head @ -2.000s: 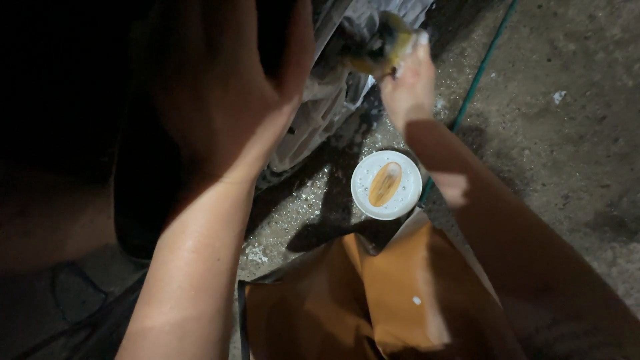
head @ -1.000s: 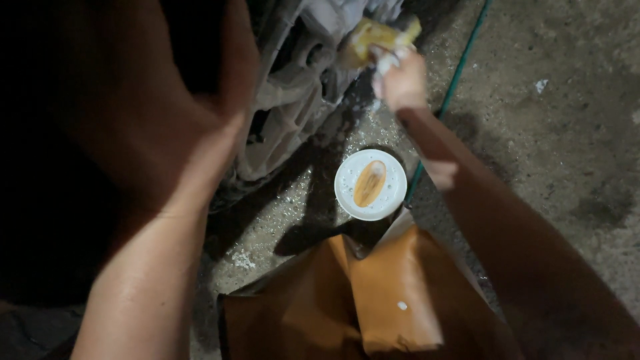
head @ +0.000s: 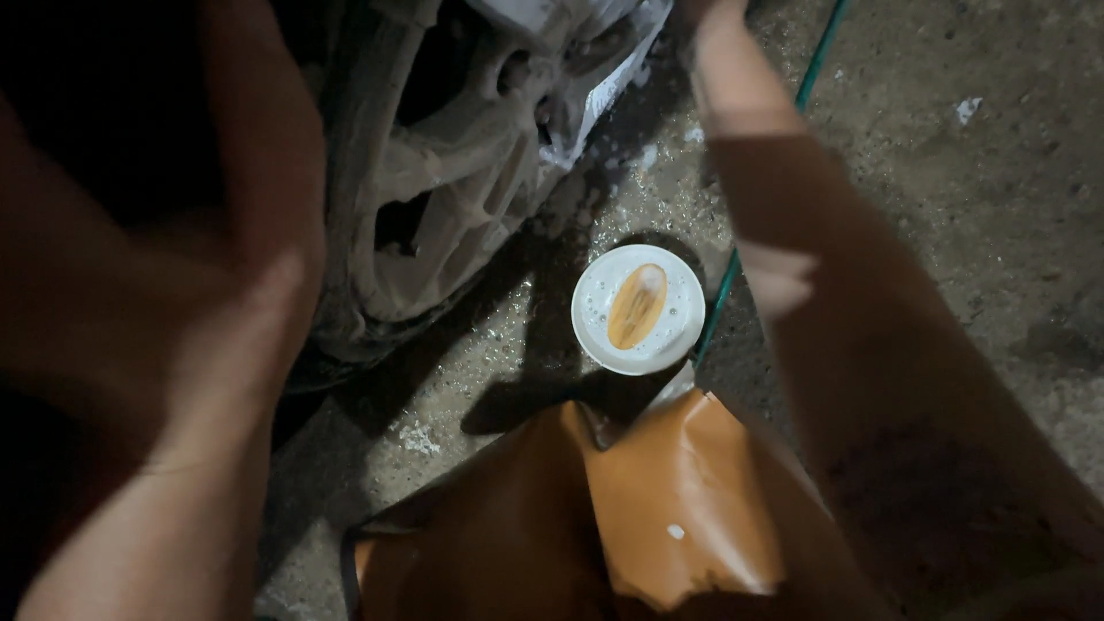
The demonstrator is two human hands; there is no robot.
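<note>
A car's alloy wheel (head: 466, 172) with wet, soapy spokes stands at the upper middle, its tyre at the lower edge in shadow. My left hand (head: 198, 198) is large and close to the camera at the left, in front of the dark area beside the wheel; its fingertips are lost in the dark. My right hand (head: 711, 17) reaches to the top edge, right of the wheel; its fingers and whatever they hold are cut off by the frame. Between my arms, a round white container (head: 589, 349) of sudsy liquid holds an oval orange-tan area of unclear nature.
A green hose (head: 720, 297) runs along the wet concrete floor (head: 966, 224) behind my right forearm. An orange-brown apron (head: 681, 492) covers my lap below the container. Patches of foam dot the floor.
My right hand has moved up to the top edge, and the yellow sponge-like thing seen in it earlier is out of view. The wheel shows more fully as the view has shifted.
</note>
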